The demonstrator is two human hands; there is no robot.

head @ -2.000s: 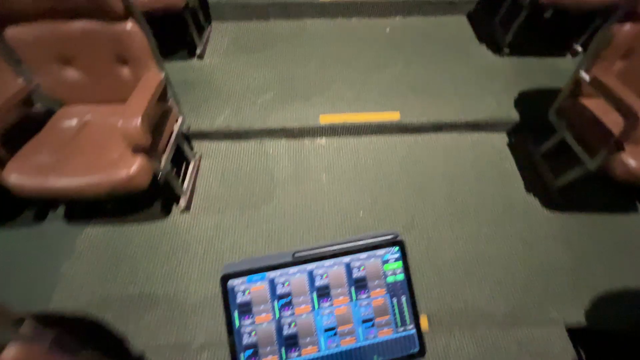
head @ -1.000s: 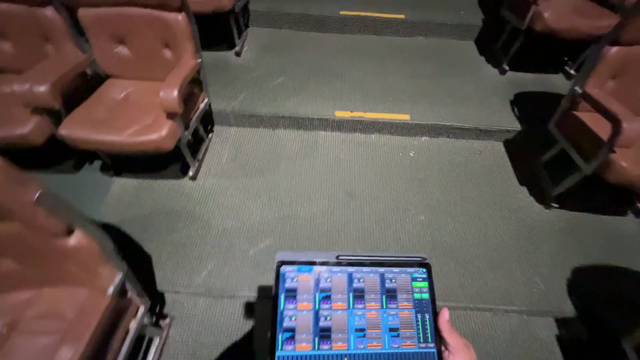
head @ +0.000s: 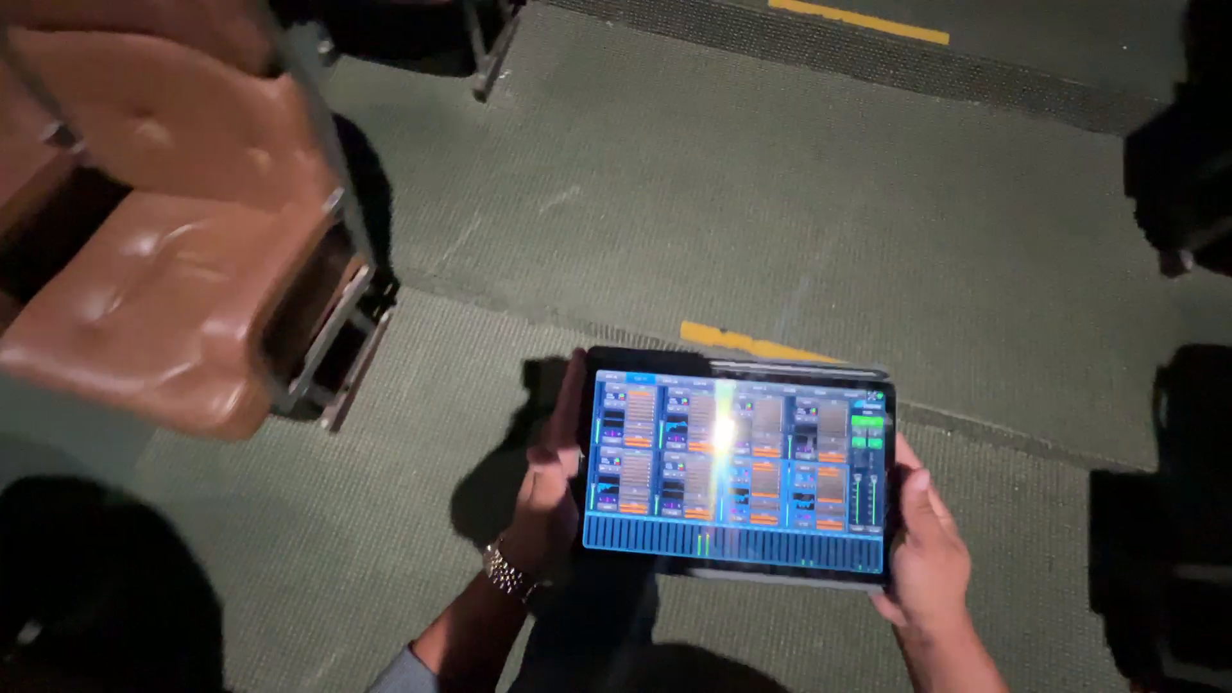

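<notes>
A tablet (head: pixel 664 481) with a lit screen of audio-mixer-like channel panels and level bars is held out in front of me, tilted slightly down to the right. My left hand (head: pixel 551 481) grips its left edge, with a metal-link wristwatch (head: pixel 505 570) on that wrist. My right hand (head: pixel 929 549) holds the right edge, the thumb along the side. A stylus (head: pixel 818 371) lies along the tablet's top edge. A bright glare crosses the middle of the screen.
Brown padded seats (head: pixel 164 279) with metal frames stand at the left. Wide carpeted steps (head: pixel 693 183) run across, with a yellow strip (head: pixel 751 339) on the edge behind the tablet and another yellow strip (head: pixel 859 21) farther up. Dark shapes border the right side.
Both hands are now visible on the tablet; one second ago only the right showed plainly, and two seconds ago neither did at the tablet. The view has tilted and shifted.
</notes>
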